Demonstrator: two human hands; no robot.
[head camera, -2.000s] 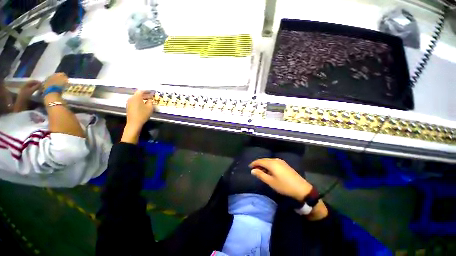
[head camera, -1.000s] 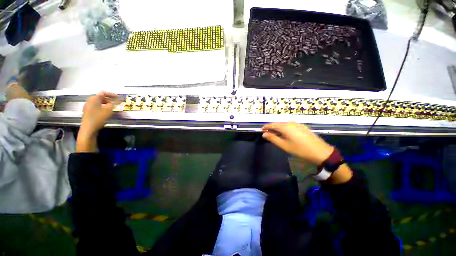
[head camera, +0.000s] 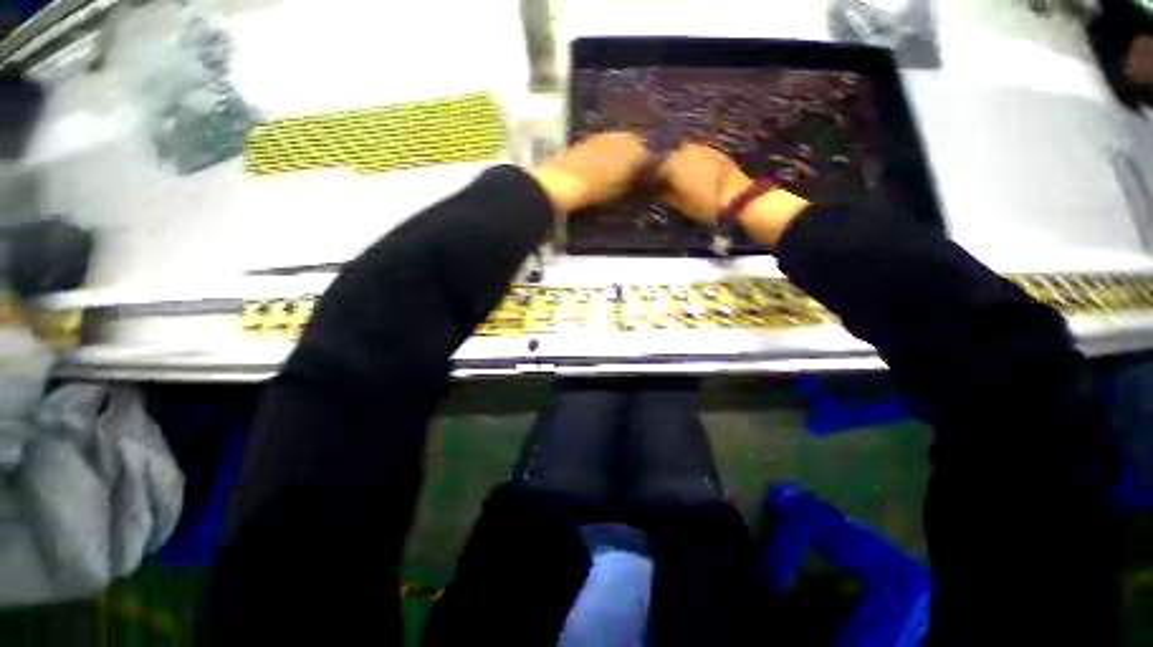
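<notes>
A large black tray (head camera: 917, 152) holds a spread of loose dark purple-brown capacitors (head camera: 746, 108). My left hand (head camera: 604, 168) and my right hand (head camera: 702, 181) are both over the left half of the tray, close together, at the capacitors. Both hands are blurred and their fingertips are hidden, so I cannot tell whether they hold any. A dark red wrist strap (head camera: 749, 196) is on my right wrist. Circuit boards (head camera: 721, 305) lie in a row in the rail along the front edge, partly covered by my sleeves.
Rows of yellow components (head camera: 379, 135) lie left of the tray. A clear bag (head camera: 202, 120) lies further left, and another bag (head camera: 891, 28) is beyond the tray. A neighbour's pale sleeve (head camera: 76, 468) is at the left edge. Blue stools (head camera: 847, 556) stand below the bench.
Both hands have moved up from the front rail area into the black tray and come together. The camera view has shifted, and the cord crossing the right of the bench no longer shows.
</notes>
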